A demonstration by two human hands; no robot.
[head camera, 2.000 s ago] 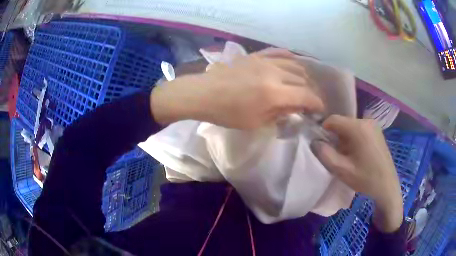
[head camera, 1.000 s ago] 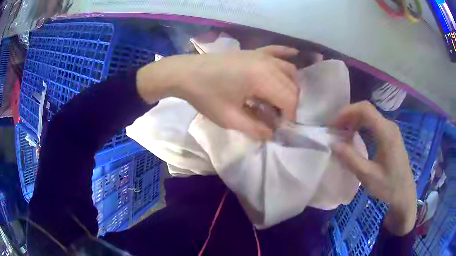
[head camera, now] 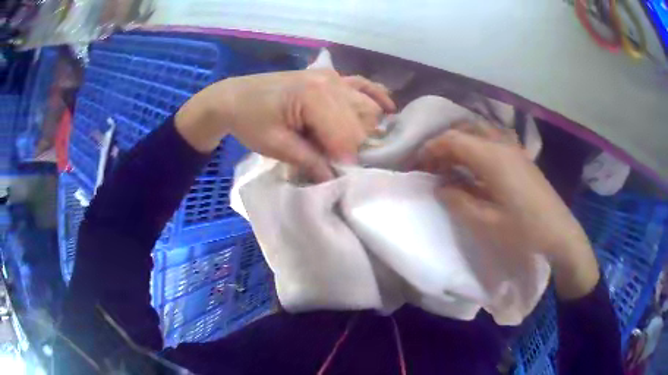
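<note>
A pale off-white to pinkish garment piece (head camera: 318, 245) hangs in loose folds over my lap, below the table edge. My left hand (head camera: 304, 121) pinches its upper edge at the left, thumb and fingers closed on the cloth. My right hand (head camera: 491, 190) is blurred and holds the same edge at the right. A stretch of edge runs between the two hands. A whiter fold lies in the middle, below the edge. The fingertips of my right hand are partly hidden by blur and cloth.
The white table (head camera: 410, 44) with a purple edge lies ahead. Scissors (head camera: 602, 22) with red and yellow loops lie on it, beside a blue-lit device (head camera: 659, 16) cut by the frame. Blue crates stand at the left (head camera: 132, 95) and right (head camera: 630, 227).
My left hand has shifted left along the cloth and my right hand has moved in over its edge. The cloth has opened out and hangs in different folds, with a whiter part showing.
</note>
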